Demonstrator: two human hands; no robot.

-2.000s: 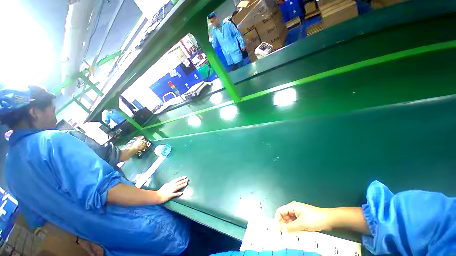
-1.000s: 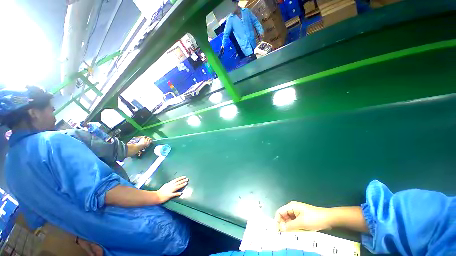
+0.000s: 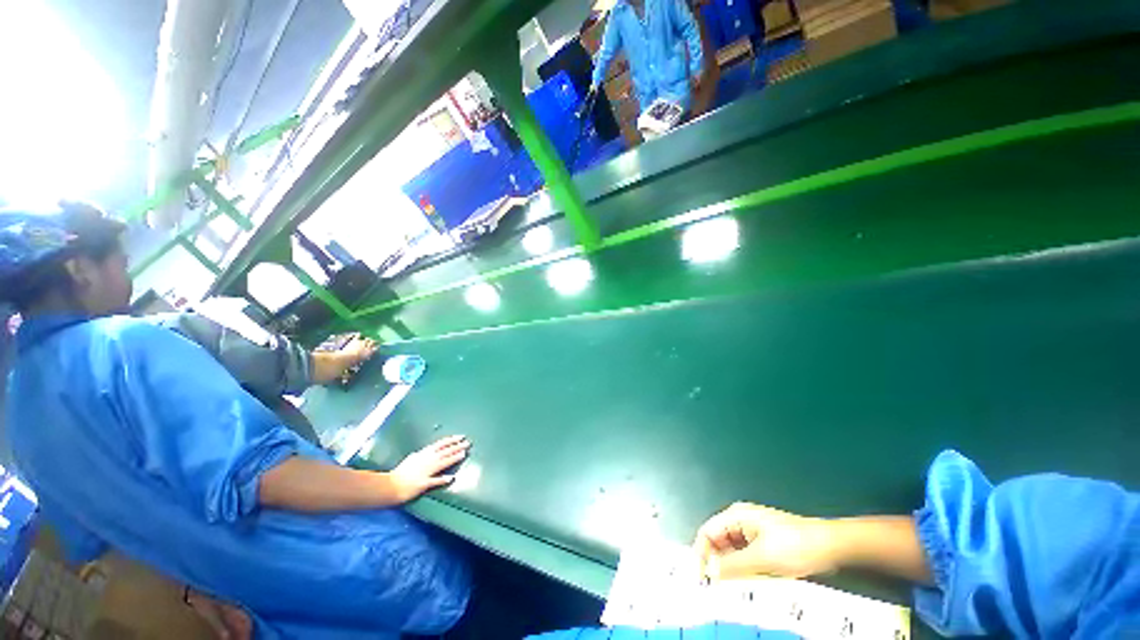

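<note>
A cream label sheet with rows of small black print lies on the green bench at the bottom; its left part is washed out by glare. My right hand is over the sheet's upper edge, fingers curled and fingertips close together. I cannot tell if a label or the sheet's edge is pinched between them. My left hand is not in view; blue cloth at the bottom edge covers part of the sheet.
A neighbouring worker in blue stands at left, one hand on the bench. Beyond are a white-and-blue roll with a white strip and another worker's hand. A green rail runs behind the bench. A person in blue stands across.
The person across the line has moved right and closer. My right hand stays almost still on the label sheet. The neighbour's hand stays on the bench.
</note>
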